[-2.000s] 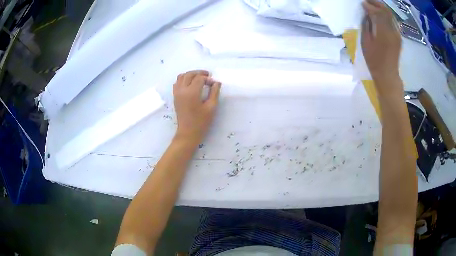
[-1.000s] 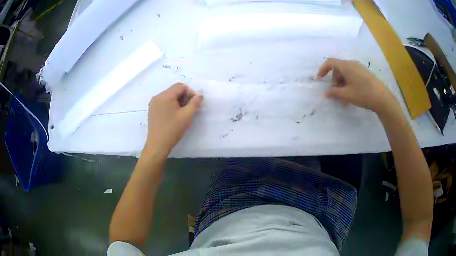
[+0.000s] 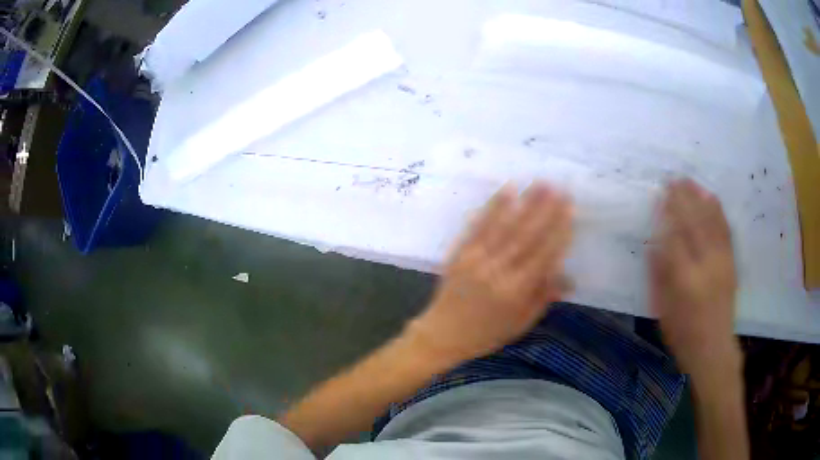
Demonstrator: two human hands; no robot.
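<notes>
My left hand [image 3: 505, 268] and my right hand [image 3: 695, 260] are blurred, palms down with fingers extended, low over the front part of the white table. Neither visibly grips anything. A faint white fabric piece [image 3: 613, 214] seems to lie flat between and under them; its edges are hard to see. Another white strip [image 3: 611, 56] lies beyond my hands. The mustard-yellow template [image 3: 793, 135] lies along the right side, cut off at the top. A neat folded white strip [image 3: 286, 104] lies at the left.
A white cloth roll [image 3: 220, 29] lies along the far left table edge. A blue crate [image 3: 90, 175] is on the floor at left. A drawn line and dark marks show on the white table [image 3: 342, 135]. Brown bits show below the table at lower right.
The view has shifted, so the table's left side and crate appear further right. My hands have gone from pinching the fabric's ends to lying flatter, closer together and nearer the front edge.
</notes>
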